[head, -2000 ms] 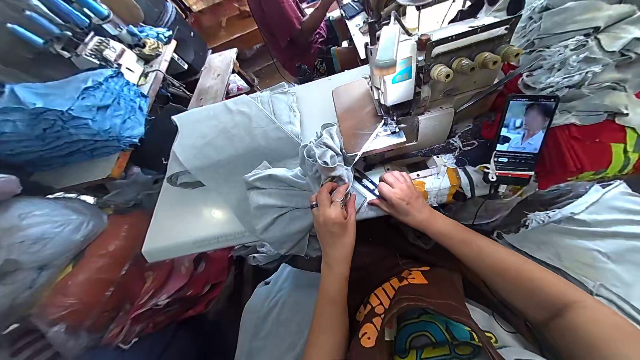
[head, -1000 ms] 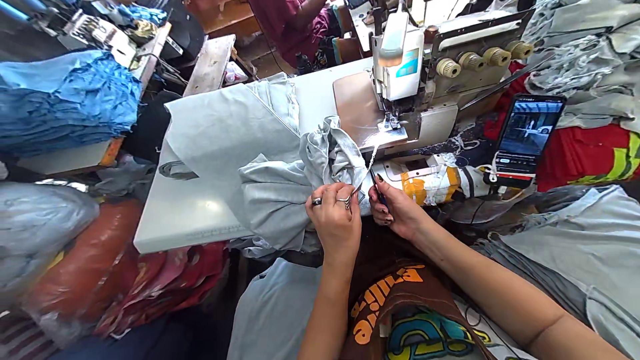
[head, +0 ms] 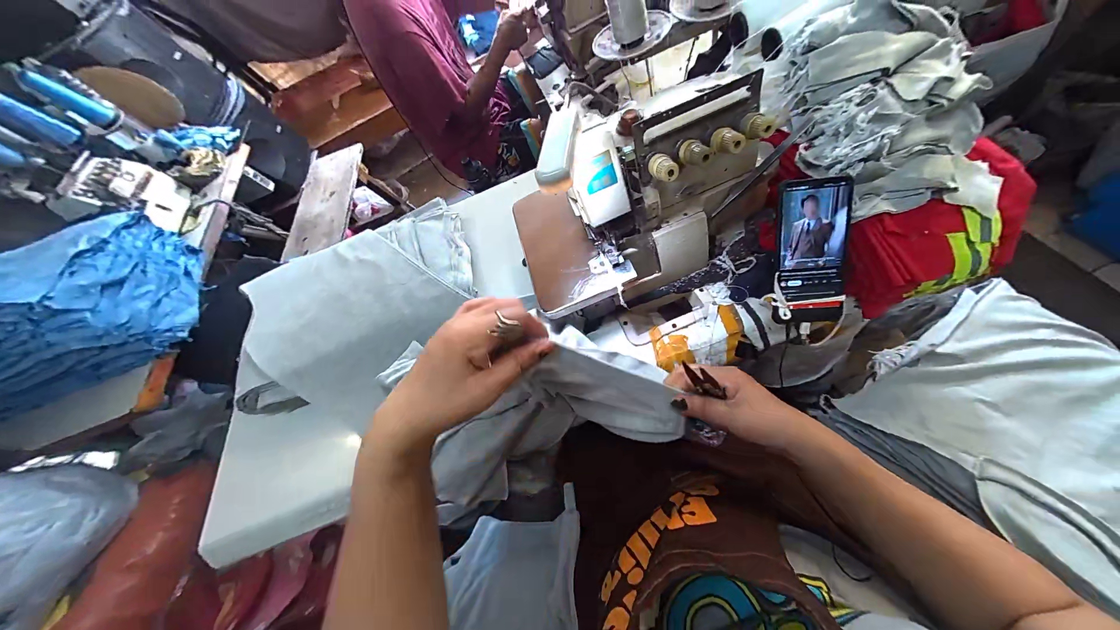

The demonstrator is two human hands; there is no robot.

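Note:
A light grey fabric garment (head: 604, 385) is stretched between my two hands in front of the serger. My left hand (head: 477, 363), with a ring on one finger, pinches its upper left edge. At its right end my right hand (head: 731, 402) grips the cloth and also holds small dark thread snips (head: 703, 382), whose points show above the fingers. Behind the garment stands the overlock sewing machine (head: 604, 184), with thread tails at its presser foot (head: 610, 262). More grey cloth (head: 341, 306) lies folded on the white table (head: 289, 490) to the left.
A phone (head: 814, 236) stands right of the machine, near a red cloth bundle (head: 910, 262) and stacked grey pieces (head: 875, 105). Blue fabric (head: 96, 306) hangs at the left. Grey cloth (head: 1006, 394) lies at the right. Another person in a maroon shirt (head: 429, 79) sits beyond the table.
The bunched garment has come away from the presser foot toward my body and is now spread between my hands. My hands have moved apart, the right one still with the snips.

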